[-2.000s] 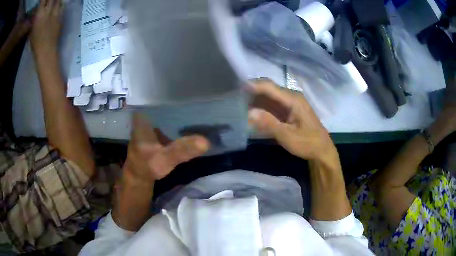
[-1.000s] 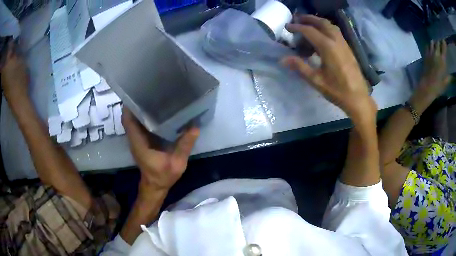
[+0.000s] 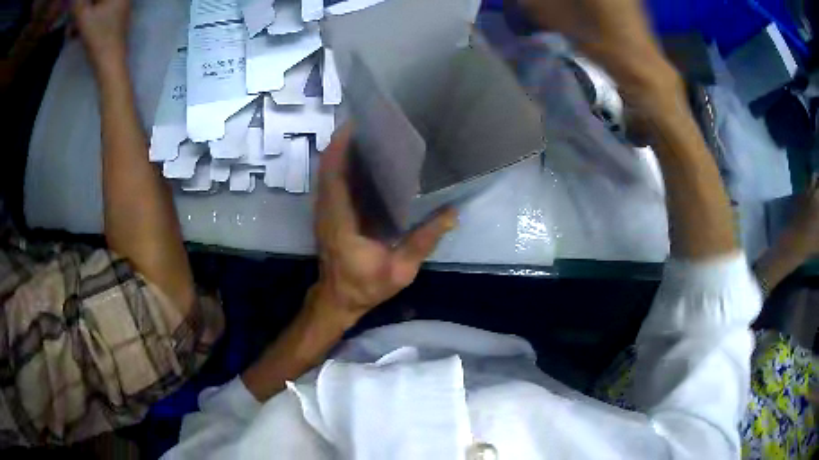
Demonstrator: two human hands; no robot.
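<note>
My left hand (image 3: 359,256) holds an opened folding box (image 3: 485,117) from below, fingers on its left side and thumb at its near edge. The box is tilted with its open end towards me, its flaps spread and its grey inside hollow. My right hand (image 3: 597,36) is at the top edge of the picture, blurred and partly cut off, over the fans. Its fingers are hidden, so I cannot tell what it touches. A clear plastic bag (image 3: 597,171) lies on the table right of the box.
Overlapping flat carton blanks (image 3: 215,85) lie at the left on the pale table (image 3: 94,171). A white fan (image 3: 600,88) shows beside my right forearm. A blue crate (image 3: 732,22) stands at the back right. A person's arm (image 3: 135,171) is at left, another person at right.
My right hand has moved from beside the box up and right to the back. The box in my left hand has turned, its open end now facing me. The view has shifted.
</note>
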